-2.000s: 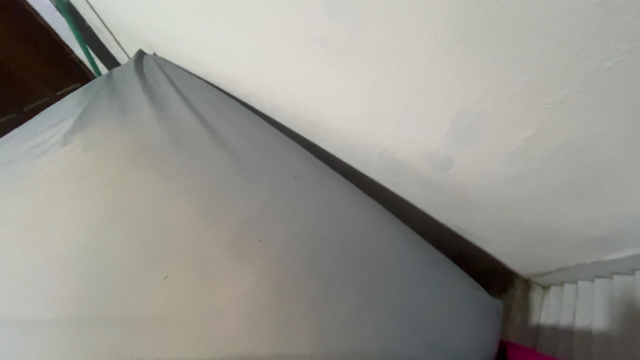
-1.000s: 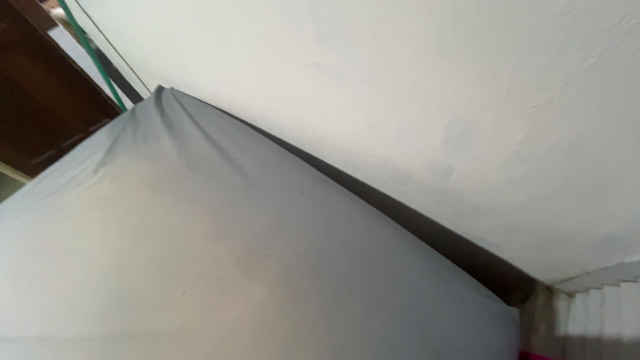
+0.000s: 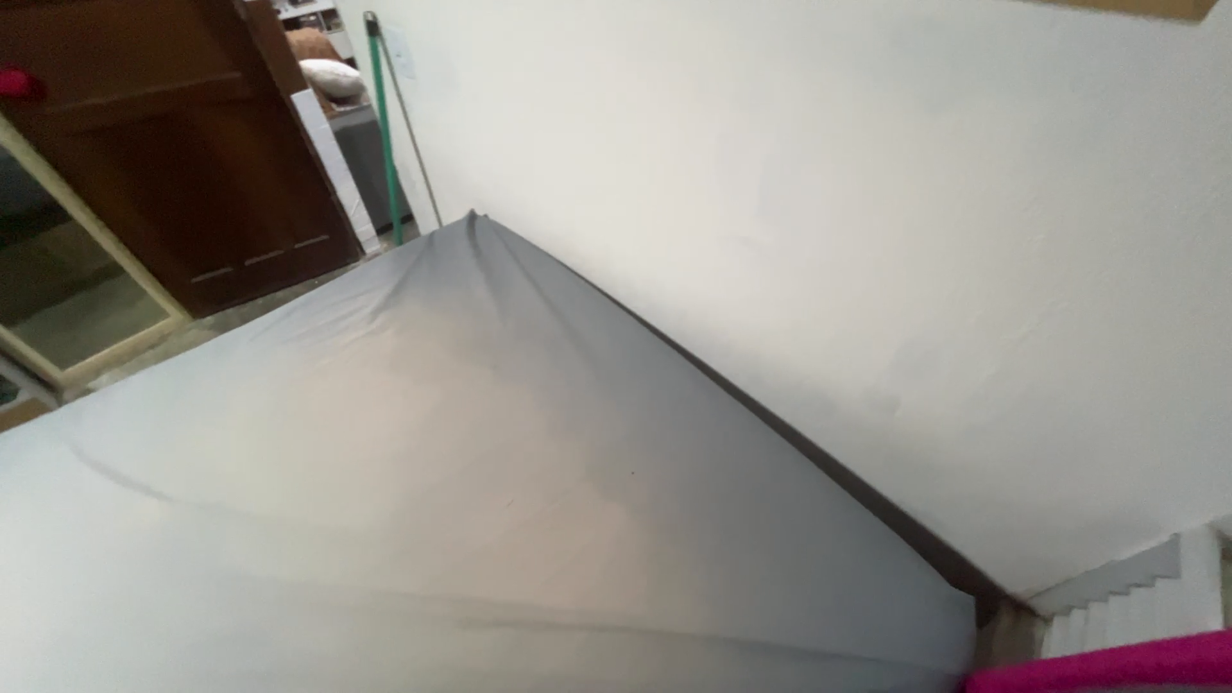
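Neither my left hand nor my right hand shows in the head view. A light grey fitted sheet (image 3: pixel 539 452) lies stretched over what looks like a mattress and fills the lower left and middle. Its far corner comes to a gathered point with creases running out from it, and a long shallow fold crosses the near part. Along the right side a dark, narrow gap separates the sheet from the white wall. Bright pink fabric (image 3: pixel 1107 666) cuts into the lower right corner; what it belongs to is hidden.
The white wall (image 3: pixel 818 192) rises along the right side. Behind the far corner lean a green pole (image 3: pixel 385 144) and a thinner rod. A dark brown wooden door (image 3: pixel 202 183) and a pale-framed mirror or glass panel (image 3: pixel 125 351) stand at the left. White pleated material (image 3: pixel 1116 621) hangs at lower right.
The view has shifted up and left, so more of the door, the green pole and the framed panel shows. More pink fabric has come into view at the lower right.
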